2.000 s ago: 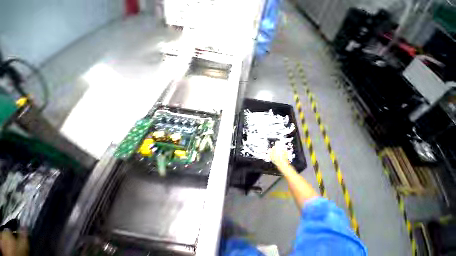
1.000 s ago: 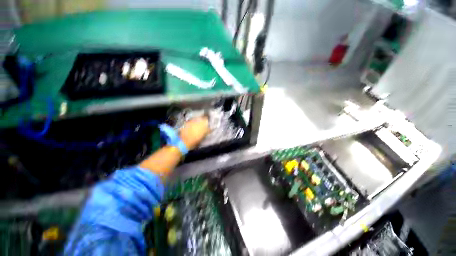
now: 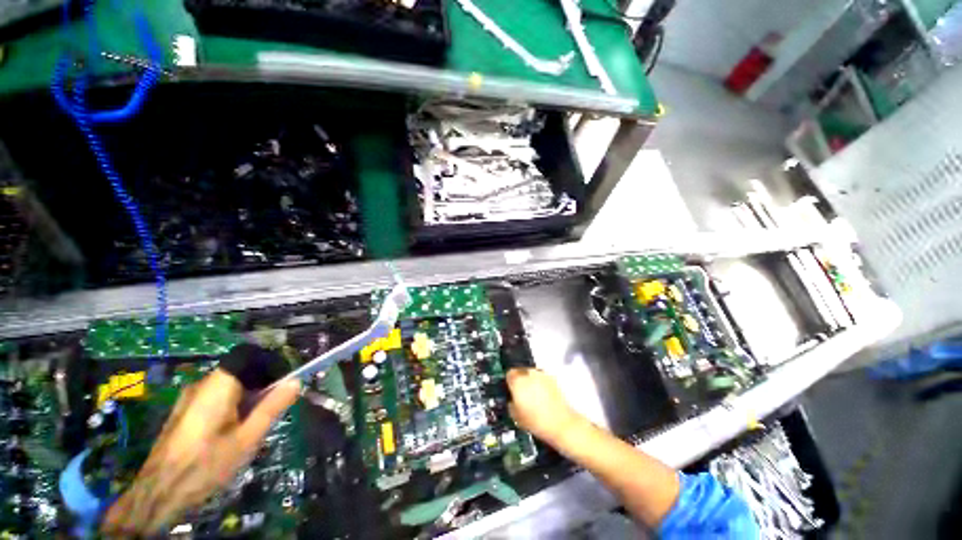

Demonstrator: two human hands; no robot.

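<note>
My left hand (image 3: 200, 443), with a light blue wrist band, holds a pale flat cable (image 3: 353, 343) between thumb and fingers. The cable slants up to the right over the left edge of a green circuit board (image 3: 454, 369) with yellow blocks, its far end near the perforated green strip. A dark patch shows at my left fingers; I cannot tell what it is. My right hand (image 3: 540, 403) is at the right edge of the same board, its fingers curled downward. Its fingertips are hidden, so I cannot tell whether it grips anything.
More boards lie on the line to the left (image 3: 127, 396) and right (image 3: 675, 327). A cable bin (image 3: 575, 216) and dark component bins sit under the green-topped shelf (image 3: 369, 79). A blue coiled cord (image 3: 132, 211) hangs at left. White leads (image 3: 765, 480) lie lower right.
The view has turned and moved closer to the boards. My left hand has come out of the cable bin and now holds a flat cable above the board. My right hand has come into view.
</note>
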